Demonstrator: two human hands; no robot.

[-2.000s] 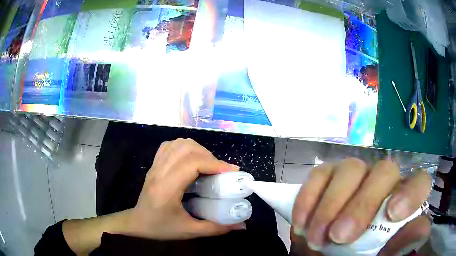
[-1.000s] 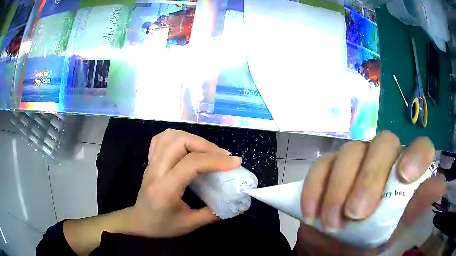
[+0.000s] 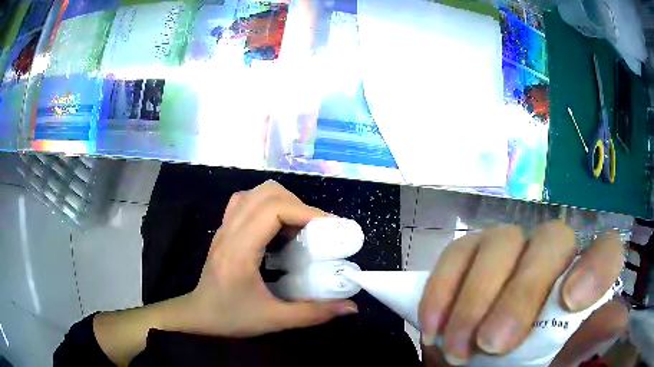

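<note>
My left hand [image 3: 244, 265] holds two white plastic units, one above the other, over the dark speckled lap covering. The upper unit [image 3: 334, 238] and the lower unit [image 3: 323, 280] both have their oval end faces turned to the right. My right hand [image 3: 502, 287] is closed around a white piping bag [image 3: 394, 290] with dark print on it. The bag's fine tip points left and meets the end face of the lower unit. My left fingers and palm hide the far ends of the units.
The bench has shiny printed sheeting [image 3: 136, 132] with a white paper sheet [image 3: 437, 93] on it. Scissors [image 3: 601, 136] and a thin stick [image 3: 577, 129] lie on the green mat [image 3: 563, 168]. Bumpy greyish trays [image 3: 57, 183] are at the left below the bench edge.
The units have shifted and turned in my left hand, and now sit stacked apart. The bag tip has moved slightly and now meets the lower unit. My right hand has moved a little down and left.
</note>
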